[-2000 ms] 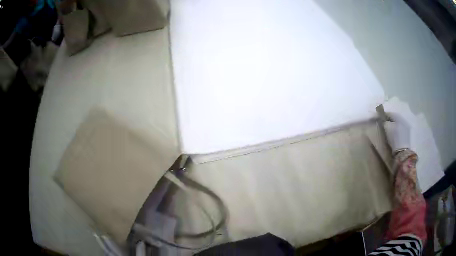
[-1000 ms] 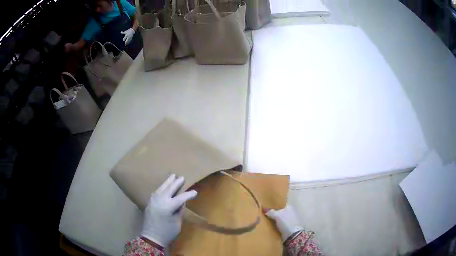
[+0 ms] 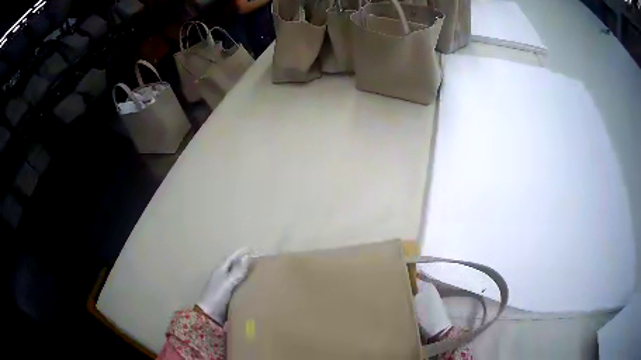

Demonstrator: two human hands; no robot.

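Observation:
A beige tote bag point(image 3: 323, 299) lies flat at the table's near edge, its mouth and loop handles point(image 3: 492, 278) to the right, a small yellow mark on its lower left. A strip of tan-orange cardboard insert point(image 3: 411, 249) shows at the mouth. My left hand point(image 3: 226, 281), in a white glove, holds the bag's left end at the upper corner. My right hand point(image 3: 430, 307), gloved, is at the bag's mouth between the handles; its fingers are hidden, so its grip cannot be told.
Several beige tote bags point(image 3: 397, 53) stand at the back of the table. A large white tissue sheet stack point(image 3: 527, 183) lies on the right, with white paper point(image 3: 622, 334) at the near right. Tote bags point(image 3: 156, 119) stand on the dark left side. A person's arm point(image 3: 251, 5) shows at the top.
The bag has turned and moved right and nearer. The insert, largely outside before, now shows only as a strip at the mouth. My left hand has moved to the bag's left end.

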